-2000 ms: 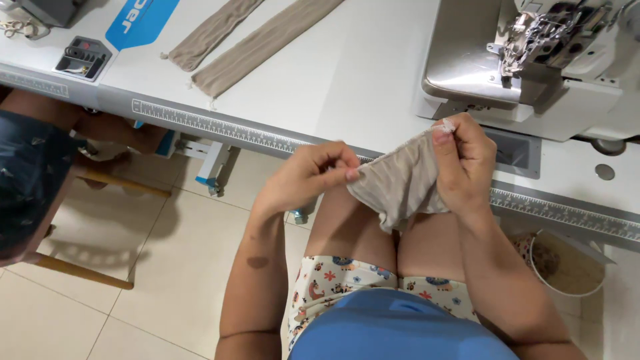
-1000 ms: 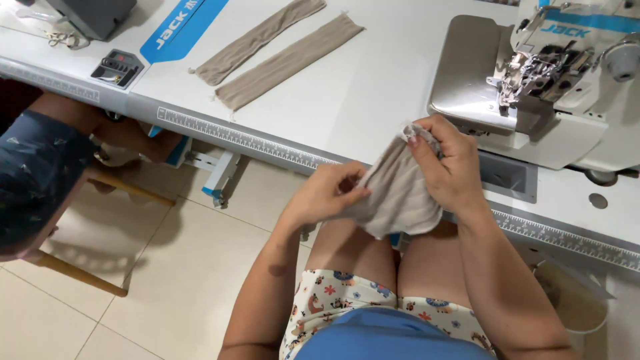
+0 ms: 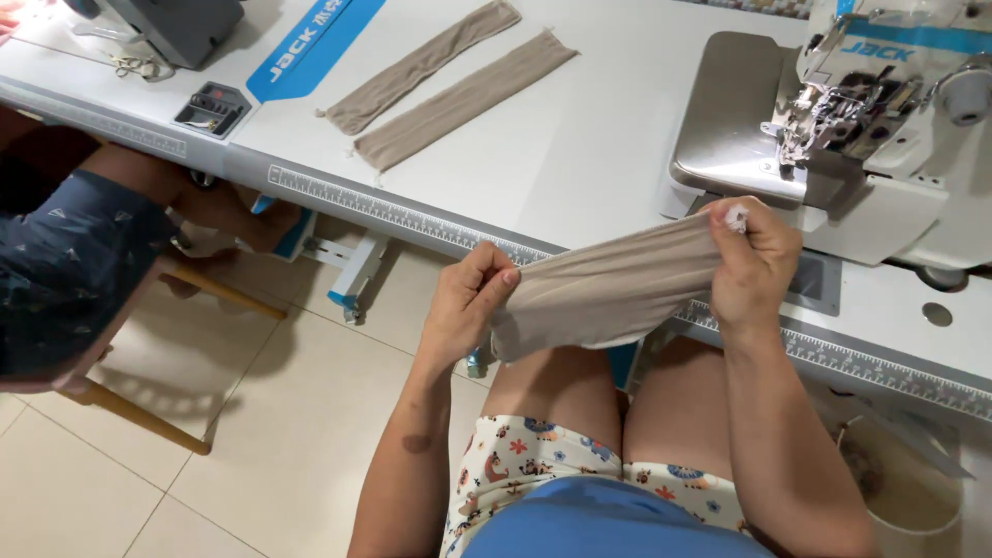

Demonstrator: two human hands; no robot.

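Note:
A grey-beige fabric piece (image 3: pixel 608 287) is stretched between my hands, above my lap and the table's front edge. My left hand (image 3: pixel 477 298) pinches its left end near the upper corner, and the lower corner hangs free. Its right end is gripped in my right hand (image 3: pixel 752 256), where a bit of white thread or fabric shows by the thumb. Two similar fabric strips, an upper one (image 3: pixel 426 66) and a lower one (image 3: pixel 465 101), lie side by side on the white table (image 3: pixel 612 116). Just beyond my right hand stands a Jack overlock sewing machine (image 3: pixel 845 116).
A ruler strip (image 3: pixel 403 213) runs along the table's front edge. A small parts tray (image 3: pixel 213 108) is set in the table at left, near part of another machine (image 3: pixel 178 27). Another person (image 3: pixel 70 232) sits at far left on a wooden-legged seat. A round container (image 3: pixel 899 473) is below right.
The fabric, bunched between my hands earlier, is now drawn out lengthwise. My hands have moved apart.

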